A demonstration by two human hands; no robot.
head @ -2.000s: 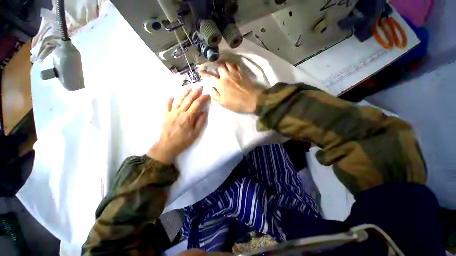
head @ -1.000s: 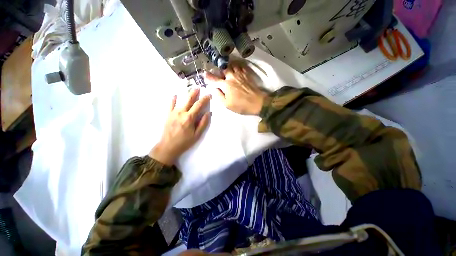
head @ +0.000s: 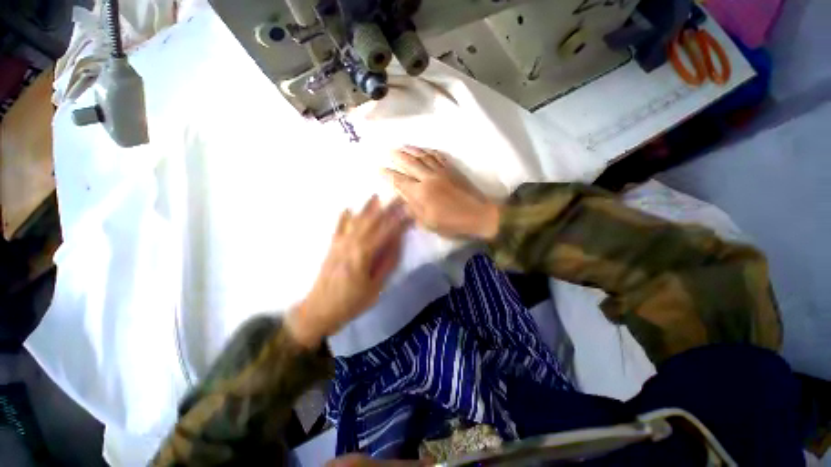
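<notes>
A large white fabric panel covers the machine table and hangs over its front and left edges. It lies under the presser foot of the grey-beige sewing machine. My left hand is slightly blurred and lies on the cloth, in front of the needle area. My right hand lies on the cloth to its right, fingers towards the left. The two hands nearly touch at the fingertips. Whether the fingers pinch the cloth cannot be told.
The lamp head hangs at the left. Orange-handled scissors lie at the table's right end, by a printed ruler and pink cloth. White cloth is low at my right. A striped apron covers my lap.
Both hands have moved back from the needle towards me, over the cloth. The cloth right in front of the presser foot is now uncovered by fingers.
</notes>
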